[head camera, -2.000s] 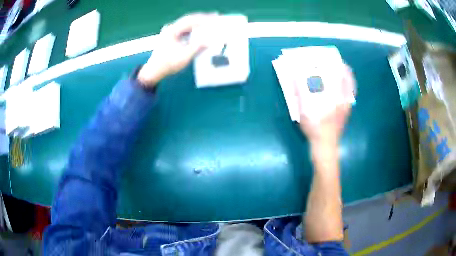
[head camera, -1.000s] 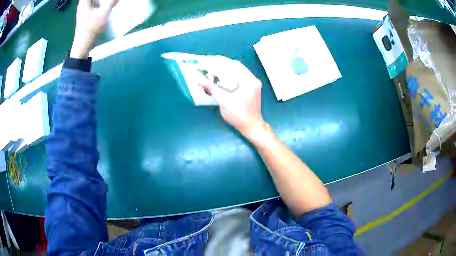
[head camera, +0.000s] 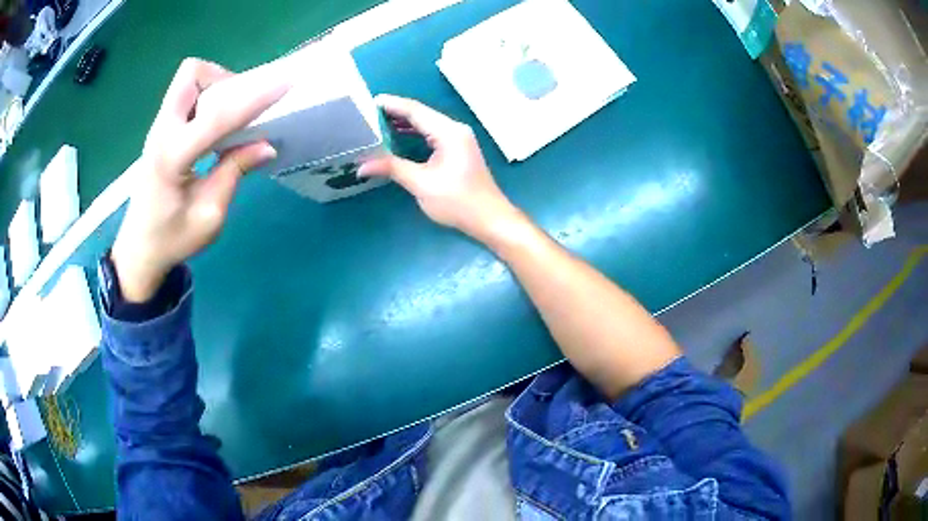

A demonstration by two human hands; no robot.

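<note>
My left hand [head camera: 198, 168] holds a plain white inner box [head camera: 315, 132], its near side grey in shadow, between thumb and fingers. My right hand [head camera: 438, 168] grips a box sleeve [head camera: 331, 181] by its right side, thumb at the front and fingers at the teal edge. The sleeve shows a dark printed picture low on its face. The inner box is against the sleeve's upper part; how far it sits inside cannot be told. A stack of flat sleeves [head camera: 536, 81] with a grey-teal picture lies right of my hands.
Stacked inner boxes [head camera: 71, 326] are at the left, with thin yellow loops [head camera: 63, 425] by them. More white boxes [head camera: 59, 195] stand beyond the white strip. An open brown carton [head camera: 839, 92] is at the right, a teal-edged box [head camera: 751, 22] beside it. A black object [head camera: 90, 65] lies far left.
My left hand has come back from the far left with the inner box and met the sleeve. My right hand has moved a little left with the sleeve. The view has shifted and tilted.
</note>
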